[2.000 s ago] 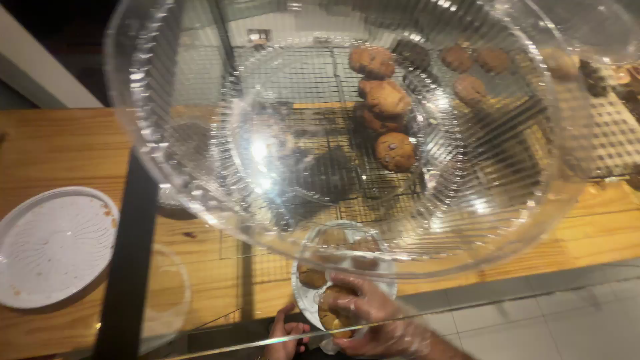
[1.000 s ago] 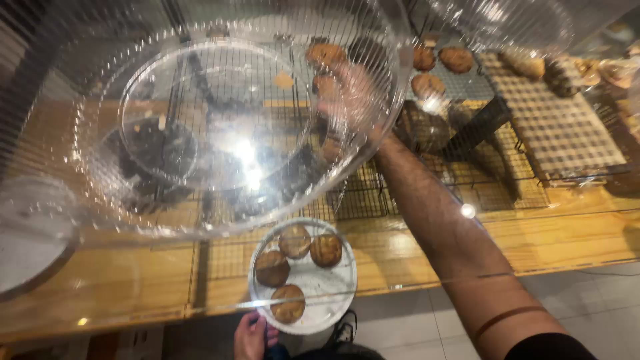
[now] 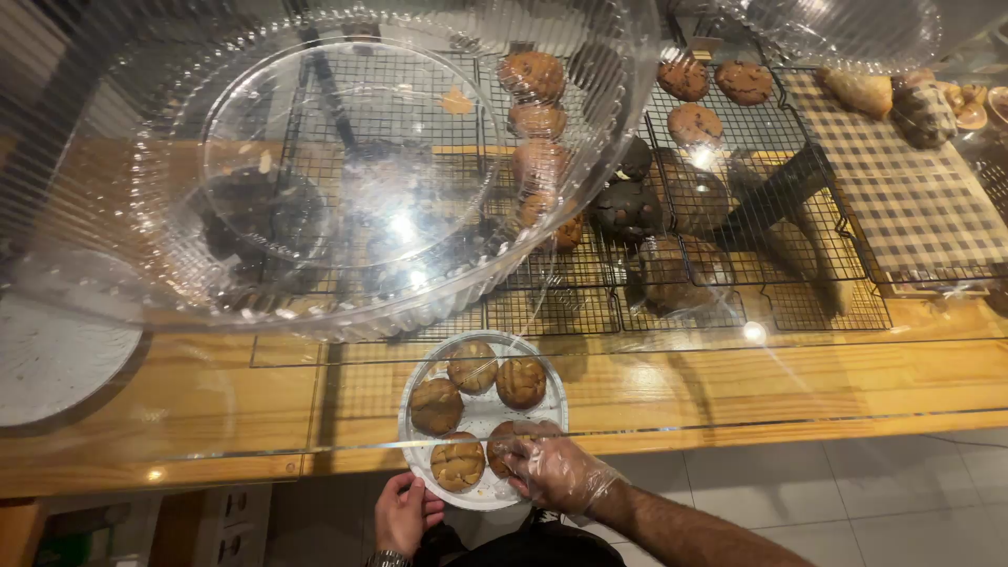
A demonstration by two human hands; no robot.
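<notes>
A round white tray [image 3: 483, 502] with several baked cookies [image 3: 457, 462] lies at the lower middle, partly over the wooden counter's front edge. My left hand [image 3: 404, 512], bare and with a watch at the wrist, touches the tray's lower left rim with curled fingers. In a clear plastic glove, my right hand [image 3: 555, 471] grips a brown cookie [image 3: 502, 449] at the tray's lower right; the fingers hide part of it. Further back, brown cookies [image 3: 532, 76] and dark ones [image 3: 628, 211] rest on black wire racks [image 3: 787, 272], some seen through clear plastic.
A large clear ribbed plastic lid [image 3: 504, 260] fills the upper left, close to the camera. Transparent panels with visible edges cross the view above the wooden counter [image 3: 646, 386]. A white plate [image 3: 63, 346] stands at left; checkered paper [image 3: 906, 189] with pastries is at right.
My right hand has come back from the cookies on the rack to the tray, where it holds a cookie beside the others. My left hand stays at the tray's lower left.
</notes>
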